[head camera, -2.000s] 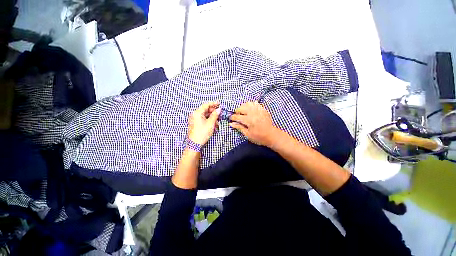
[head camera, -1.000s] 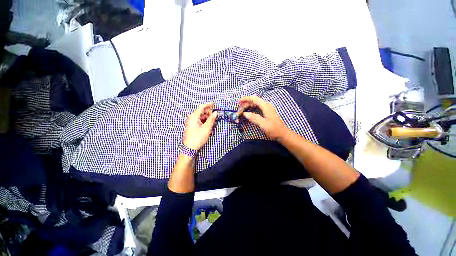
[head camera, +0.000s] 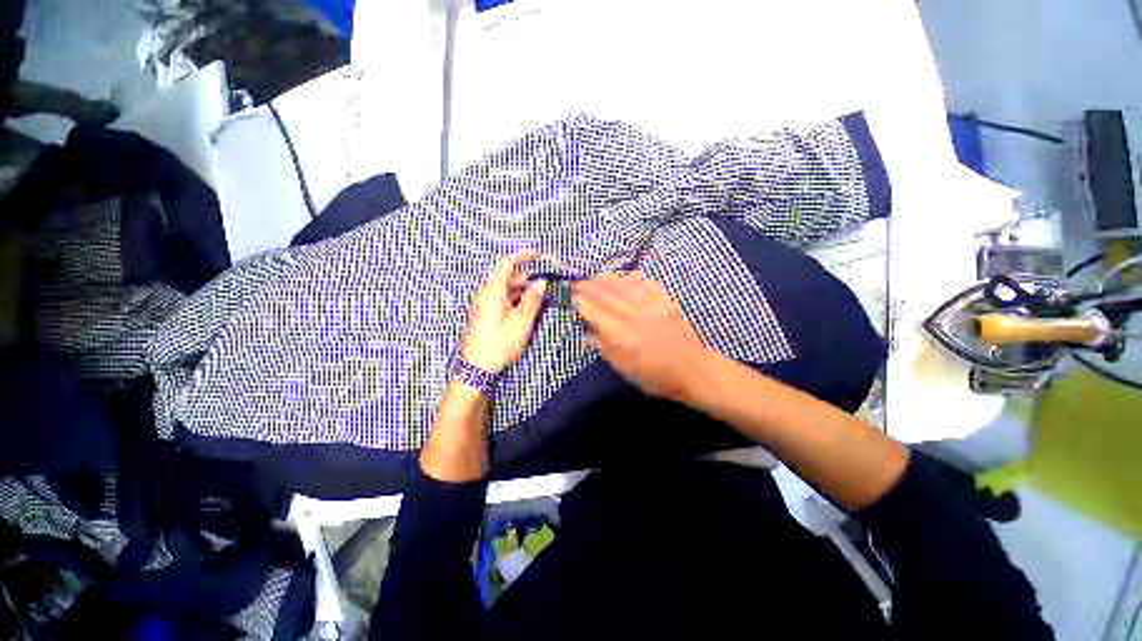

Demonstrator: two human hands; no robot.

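A black-and-white checked jacket (head camera: 363,326) with wide dark navy trim lies across the white-covered table. Its sleeve with a dark cuff (head camera: 864,165) points to the upper right. My left hand (head camera: 504,313) pinches a small dark tab (head camera: 560,291) at the middle of the jacket between thumb and fingers. My right hand (head camera: 639,336) is at the tab's right side, its fingertips bent and partly hidden and blurred, so its grip on the tab is unclear.
A steam iron (head camera: 1021,328) with a yellow-orange handle rests at the table's right. A pile of navy and checked garments (head camera: 94,301) is at the left. The white table cover (head camera: 701,63) extends behind the jacket. A yellow cloth (head camera: 1090,438) is at the lower right.
My hands drew apart on the small dark tab one second ago. Now my right hand is closer to my left and turned more palm-down. The jacket lies almost the same.
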